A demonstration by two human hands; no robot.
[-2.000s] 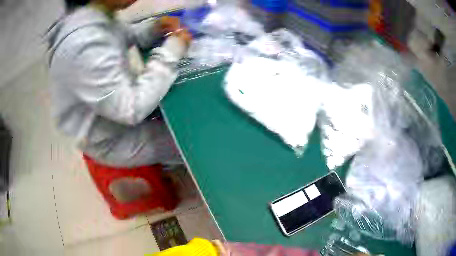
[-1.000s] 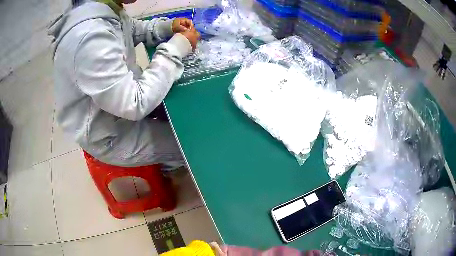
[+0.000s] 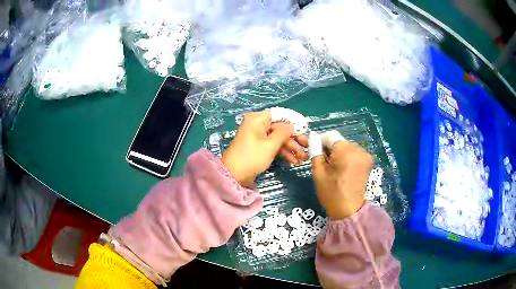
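My left hand [image 3: 261, 141] and right hand [image 3: 342, 172] meet over a clear ribbed tray [image 3: 271, 189]. White finger cots cover some of their fingertips. The left fingers pinch a small white part [image 3: 300, 128] with dark holes. The right thumb and forefinger are close together beside it; whether they grip anything is too small to tell. A loose pile of small white parts [image 3: 280, 232] lies in the tray's near portion. More white parts [image 3: 375, 186] lie at its right side, partly hidden by my right hand.
A blue bin [image 3: 424, 192] with a white label holds small pale parts at the right. A smartphone [image 3: 162, 127] lies left of the tray. Clear bags of white parts [image 3: 82, 59] line the back, including a large one [image 3: 370, 51]. A red stool [image 3: 51, 242] is at lower left.
The view has swung from the seated person and stool on the left to the tray and bin. Both hands are now in view; earlier only a yellow and pink sleeve showed at the bottom edge.
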